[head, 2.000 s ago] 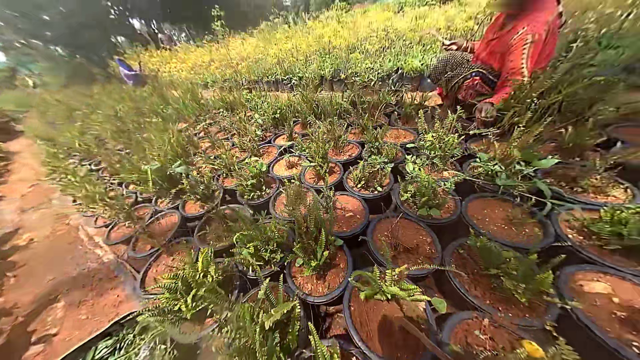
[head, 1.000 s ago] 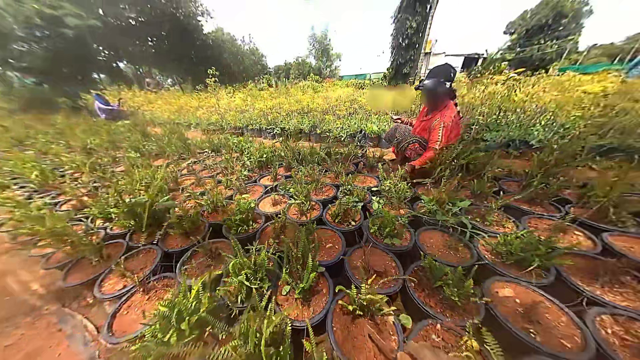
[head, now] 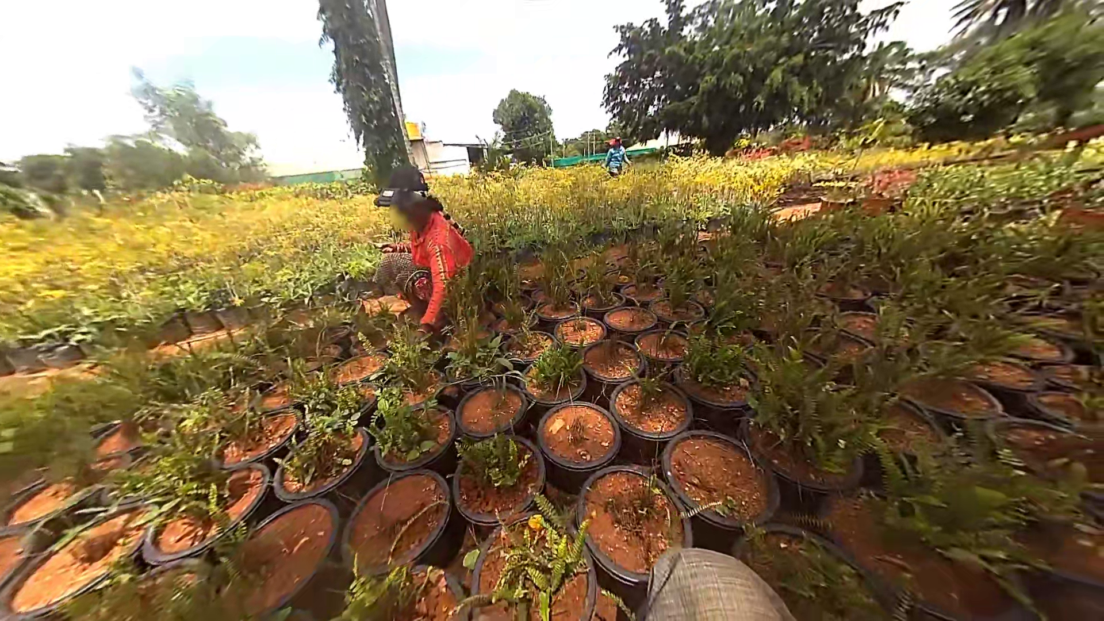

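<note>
Neither my left hand nor my right hand shows in the head view. A grey-brown cloth-covered part (head: pixel 711 588), perhaps my knee, enters at the bottom edge, beside a black pot of reddish soil (head: pixel 632 520). Just left of it, a small fern (head: pixel 536 565) with narrow green fronds stands in another pot. Further ahead, a leafy plant (head: pixel 498 461) grows in a round black pot, and next to it is a pot with bare gravelly soil (head: pixel 579 435).
A person in a red top (head: pixel 440 254) crouches among the pots at centre left, one arm reaching down. Another person in blue (head: pixel 616 159) is far off. Close-set pots with grassy plants (head: pixel 802 405) spread to the right. A vine-covered trunk (head: pixel 366 86) rises behind.
The view has swung right and up since the earlier frames. The grey-brown cloth now shows at the bottom edge. The crouching person remains among the pots.
</note>
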